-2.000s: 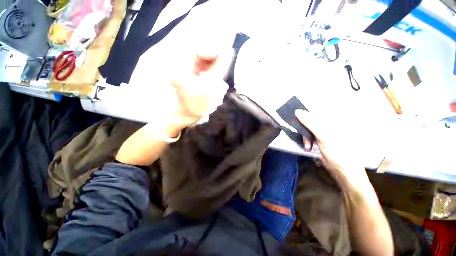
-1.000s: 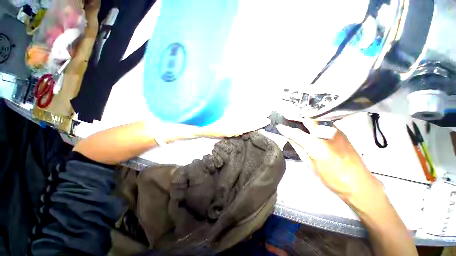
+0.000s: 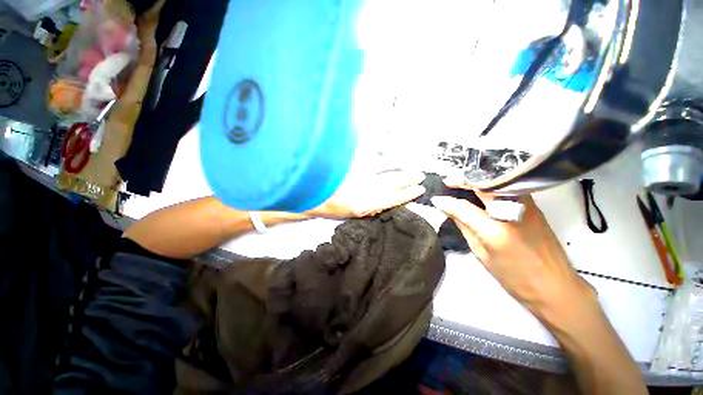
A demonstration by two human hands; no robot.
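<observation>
The brown garment (image 3: 362, 285) is bunched over the table's front edge and my lap. A small piece of black strip (image 3: 455, 234) shows between my hands, near the needle area (image 3: 482, 158) of the sewing machine (image 3: 574, 143). My left hand (image 3: 370, 194) lies nearly flat at the top of the garment, fingertips toward the strip, partly behind the blue cover. My right hand (image 3: 501, 231) has its thumb and fingers closed on the black strip, just below the machine head. The exact stitching point is hidden.
A blue cover (image 3: 285, 108) hangs close to the camera. Long black strips (image 3: 166, 116), red-handled scissors (image 3: 77, 146) and a plastic bag (image 3: 96, 62) lie at upper left. A black looped cord (image 3: 593, 207) and snips (image 3: 660, 241) lie at right. The table edge (image 3: 493, 347) curves below.
The view has shifted from the open table to close under the machine. Both hands and the garment have come to the needle area. In the last second the hands have barely moved.
</observation>
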